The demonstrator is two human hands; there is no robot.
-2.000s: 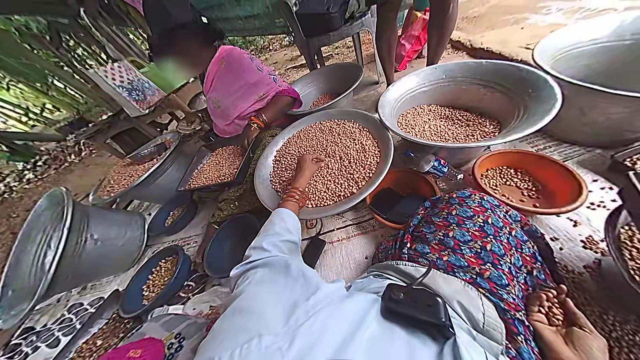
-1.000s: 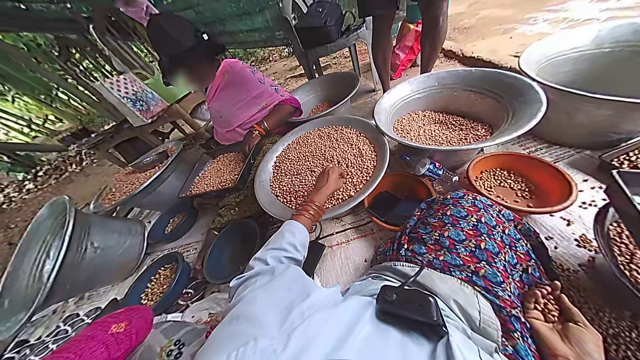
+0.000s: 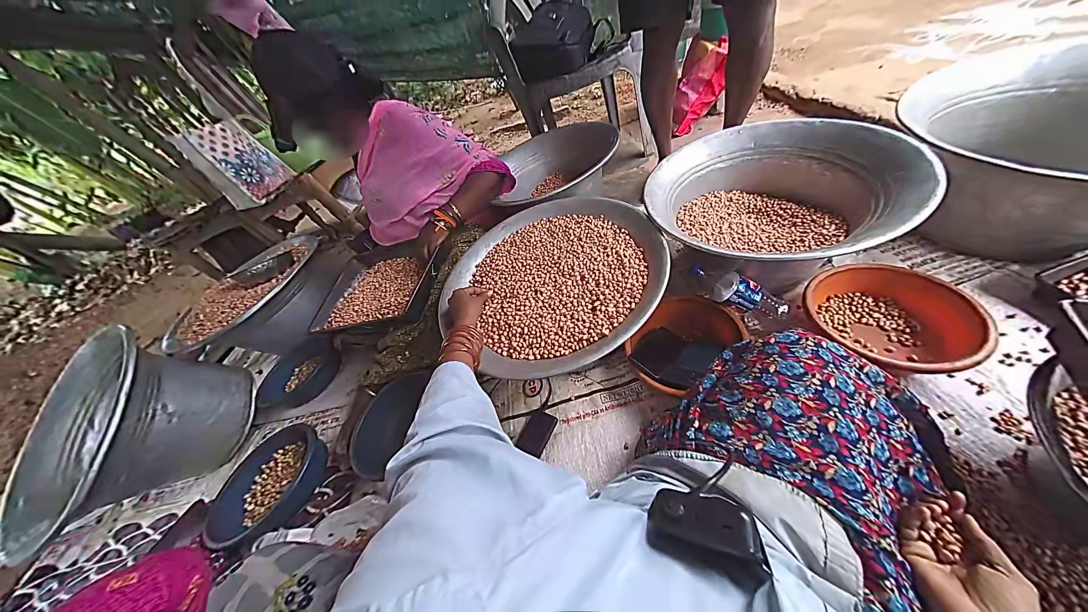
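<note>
My left hand [image 3: 469, 308], with bangles at its wrist, is at the left inner edge of a wide metal basin [image 3: 659, 263]. Its fingers are curled beside a broad heap of small round brown nuts or seeds [image 3: 561, 285]; whether they pinch any is hidden. Palm up at the bottom right, my right hand [image 3: 977, 561] cups several of the same nuts [image 3: 939, 534] against the floral skirt [image 3: 790, 425]. An orange bowl [image 3: 650, 336] with a dark flat object [image 3: 676, 357] inside stands right of the basin, near a plastic bottle [image 3: 748, 293].
A co-worker in pink [image 3: 416, 161] reaches to a dark tray of nuts [image 3: 374, 293]. Around me are a deep metal basin [image 3: 884, 153], an orange bowl of nuts [image 3: 969, 340], blue bowls [image 3: 319, 459], a tipped metal pot [image 3: 187, 399] and a phone-like object [image 3: 537, 432] on the mat.
My left hand has moved left, from over the heap to the basin's left edge. My right hand still cups nuts. The pink cloth at the bottom left has moved down since one second ago.
</note>
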